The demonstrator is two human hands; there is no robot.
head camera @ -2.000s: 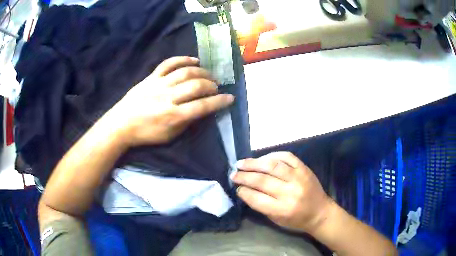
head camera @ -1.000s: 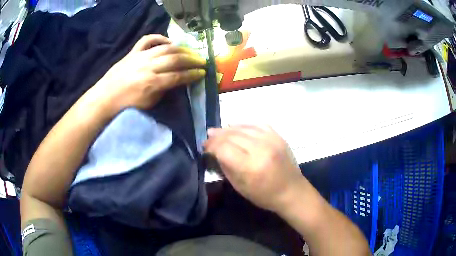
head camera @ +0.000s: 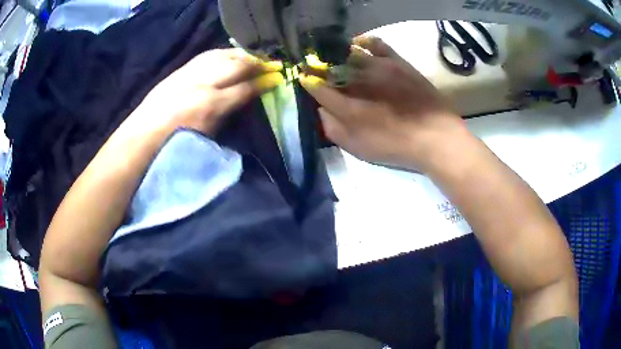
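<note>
The dark garment (head camera: 231, 238) lies over the machine table left of and below the needle, its lower part over the table's front edge. A light panel (head camera: 187, 177) lies folded on it, and a pale strip (head camera: 289, 136) runs up to the needle area. My left hand (head camera: 211, 85) holds the cloth just left of the presser foot, fingertips in yellow light. My right hand (head camera: 381, 102) is just right of it, fingertips pinching the cloth edge, partly behind the machine head (head camera: 286, 27). The needle itself is hidden.
Black-handled scissors (head camera: 466, 48) lie behind my right hand, below the machine arm (head camera: 531, 13) with its blue display. A red part (head camera: 564, 78) is at the right. The white table (head camera: 402, 218) has a curved front edge. Blue mesh baskets (head camera: 599, 252) stand below it.
My right hand has moved up from the lower strip to beside the needle. My left hand stays near the presser foot. The light panel has shifted, and the dark cloth below is spread flatter.
</note>
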